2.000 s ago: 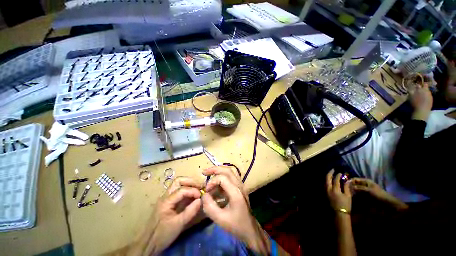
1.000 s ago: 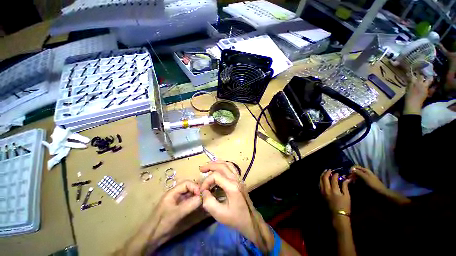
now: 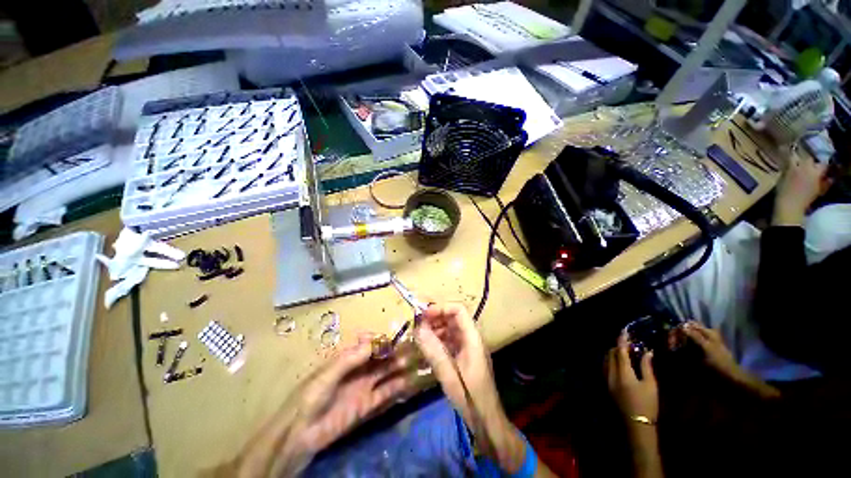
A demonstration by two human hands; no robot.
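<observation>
My left hand (image 3: 341, 397) is blurred, palm partly turned up, with a small dark and shiny assembly (image 3: 382, 346) at its fingertips. A short dark piece beside it may be part of the same assembly; I cannot tell. My right hand (image 3: 457, 347) is just to the right, its fingers at the handle end of the scissors (image 3: 407, 294). The silver blades point up and left on the board; the finger loops are mostly hidden by the hand. Thin metal rings (image 3: 329, 329) lie left of the hands.
The metal fixture (image 3: 327, 287) and round tub (image 3: 432, 220) stand ahead. The soldering station (image 3: 565, 219) shows a red light, with a fan (image 3: 473, 145) behind. The grid sheet (image 3: 221, 342), black pieces, white glove (image 3: 132, 264) and trays (image 3: 47, 327) are left. A person sits at right.
My hands have parted from their pinch together. My right hand has opened out toward the scissors, and my left hand has turned palm up. The view has shifted slightly; the station's red light now shows.
</observation>
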